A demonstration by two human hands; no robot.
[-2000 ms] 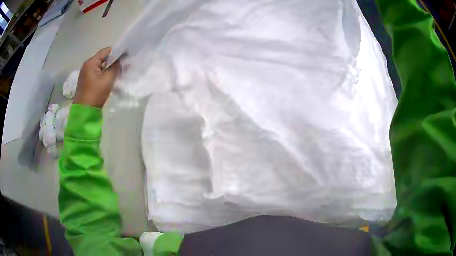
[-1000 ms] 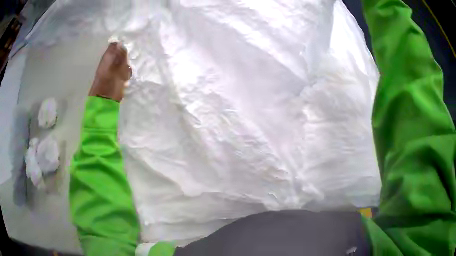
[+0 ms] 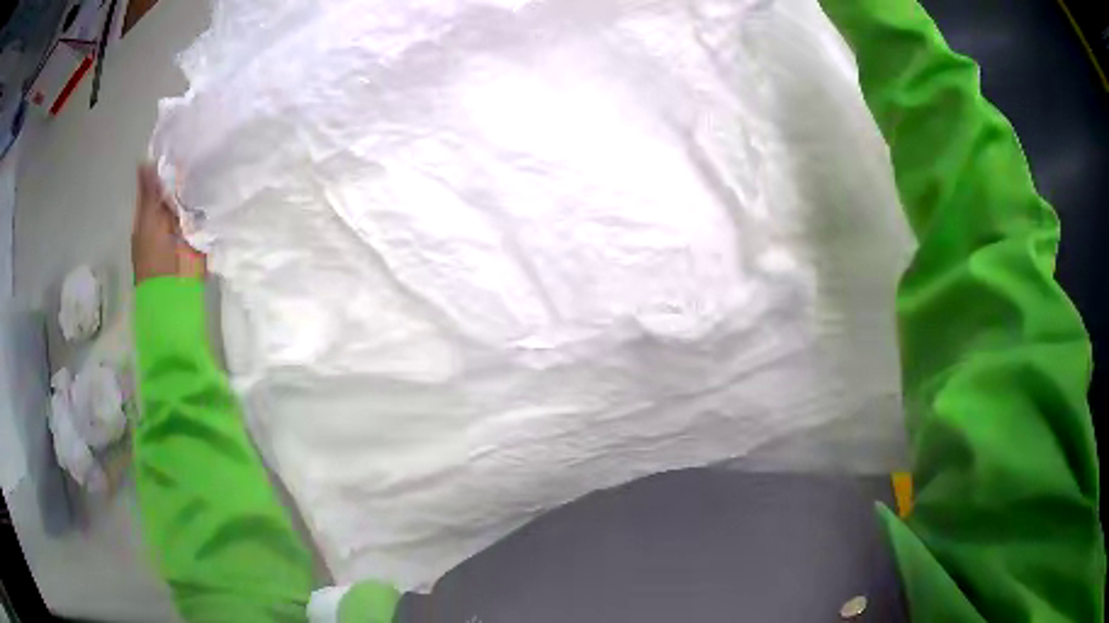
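Observation:
A large crumpled white tissue sheet (image 3: 523, 183) lies spread over the flatter white sheet stack (image 3: 377, 456). Its wrinkled left edge reaches past the stack's left side. My left hand (image 3: 168, 231) is at that left edge, partly covered by the tissue; whether its fingers grip the sheet cannot be told. My right hand is out of the picture beyond the top edge; only the green right sleeve shows along the right side.
Crumpled white tissue wads (image 3: 88, 408) lie on the pale worktable (image 3: 170, 560) at the left, beside a bluish-grey flat sheet (image 3: 39, 414). A red-and-white item (image 3: 61, 76) and a thin dark item lie at the far left. My dark apron (image 3: 681, 548) touches the stack's front.
My left hand has moved left and slightly down along with the sheet's edge. The tissue has drawn back from the far left, showing the red-and-white item again. My right arm has shifted left.

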